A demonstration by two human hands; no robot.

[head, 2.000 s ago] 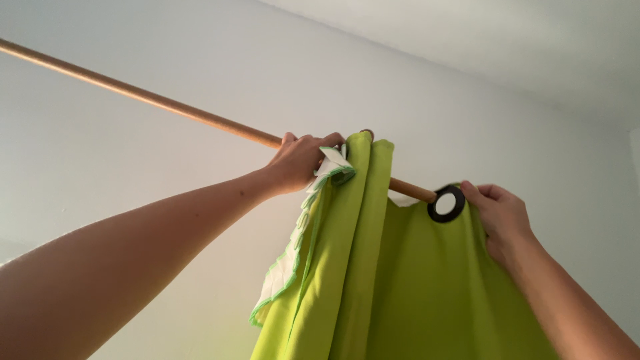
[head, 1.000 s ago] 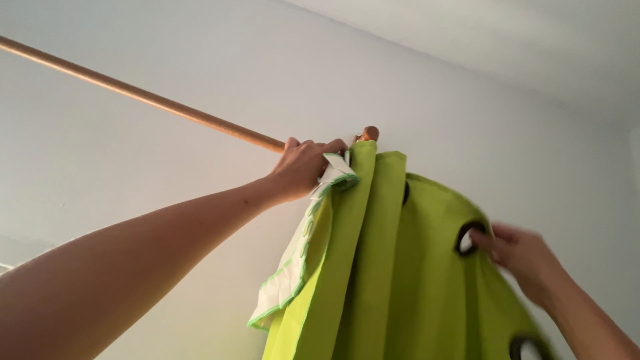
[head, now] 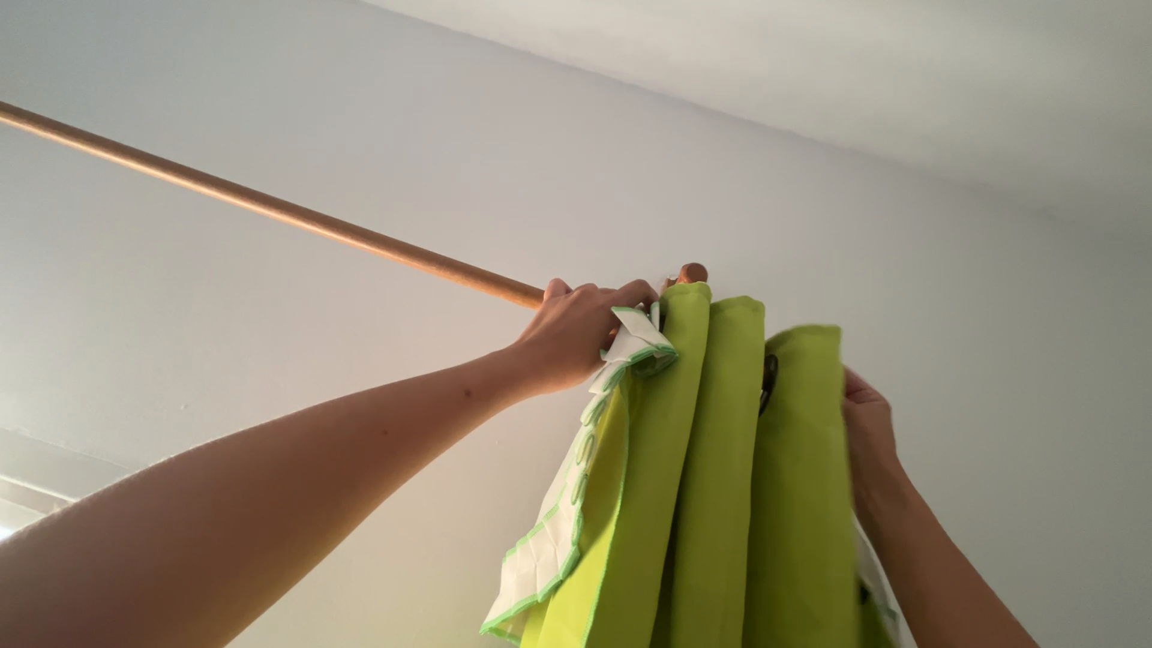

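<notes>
My left hand (head: 576, 333) is closed around a wooden curtain rod (head: 270, 209) where the rod meets the gathered edge of a lime-green grommet curtain (head: 720, 450). A pleated white trim with green edging (head: 549, 540) hangs down below that hand. The curtain falls in upright folds, and one dark grommet (head: 768, 382) shows edge-on between two of them. Behind the right-hand fold, my right hand (head: 868, 414) pinches the curtain near its top edge; its fingertips are mostly hidden by the cloth. The rod's right end is covered by the folds.
A round wooden knob or bracket end (head: 692, 273) shows just above the curtain folds, close to the pale wall (head: 405, 162). The ceiling (head: 855, 81) slopes across the upper right. A light-coloured ledge or frame (head: 40, 486) is at the lower left.
The rod end showed through a grommet two seconds ago; folds now cover it. My right hand has moved from a grommet's face to behind a fold. My left hand stays on the rod.
</notes>
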